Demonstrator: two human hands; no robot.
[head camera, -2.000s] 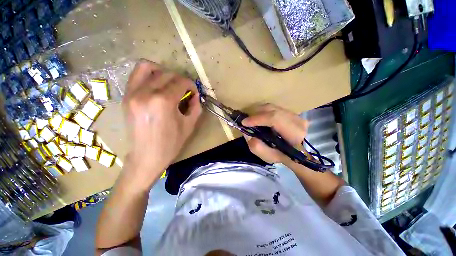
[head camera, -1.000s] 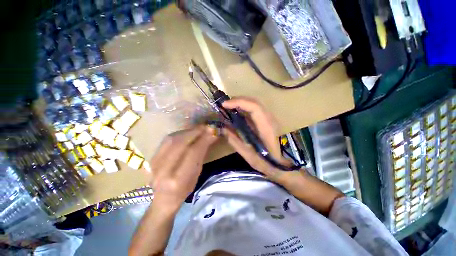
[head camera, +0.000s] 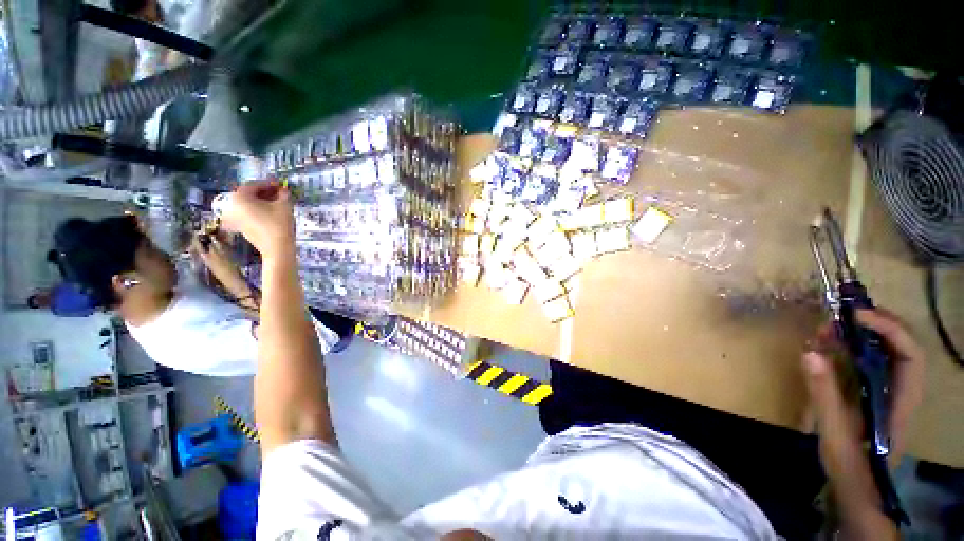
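Observation:
My left hand is stretched out to the far left, beside the stacked clear trays. Its fingers pinch a small piece with a yellow edge, mostly hidden. My right hand grips the black soldering iron at the right, its metal tip pointing up over the brown board. A loose pile of white battery cells with yellow edges lies between the trays and the iron. Small dark blue circuit boards lie loose behind the cells, and more stand in rows farther back.
A black round-grilled fan with a cable stands at the right. Another person in white sits at the left, arm near the trays. A ribbed hose runs at upper left. Yellow-black tape marks the bench's front edge.
The view has swung left. My left hand has moved from near the iron out to the stacked trays. My right hand still holds the iron. Another person has come into view.

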